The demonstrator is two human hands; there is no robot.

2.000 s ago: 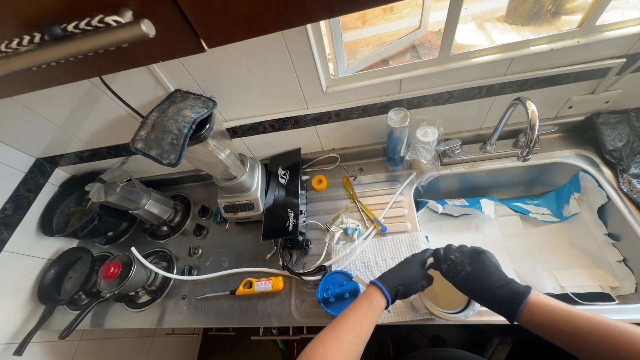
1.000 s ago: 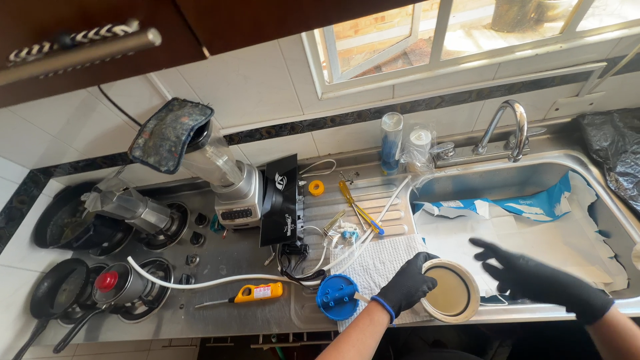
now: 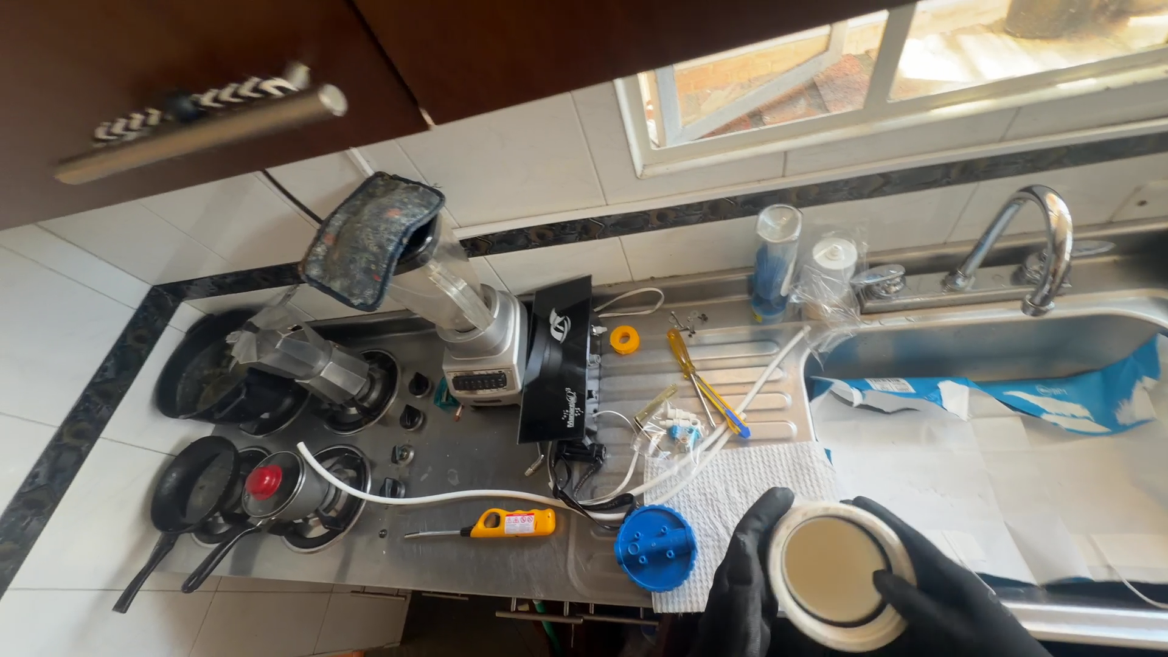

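Observation:
A round white plastic housing, with an off-white inside and a dark ring within its rim, is held between both hands at the counter's front edge. My left hand, in a black glove, grips its left side. My right hand, also black-gloved, wraps its right side, fingertips on the rim. Just left lies a blue plastic cap, partly on a white paper towel. Screwdrivers, a white tube, small fittings in a clear bag and a black panel lie farther left and back.
At right, the steel sink is lined with white and blue sheeting under a faucet. A clear cylinder stands behind. Leftward are a yellow lighter, a blender, a moka pot and pans on the stove.
My right hand, apart from the housing and over the sink one second ago, is back on its right side. The housing's open top now faces up between both hands, nearer the front edge.

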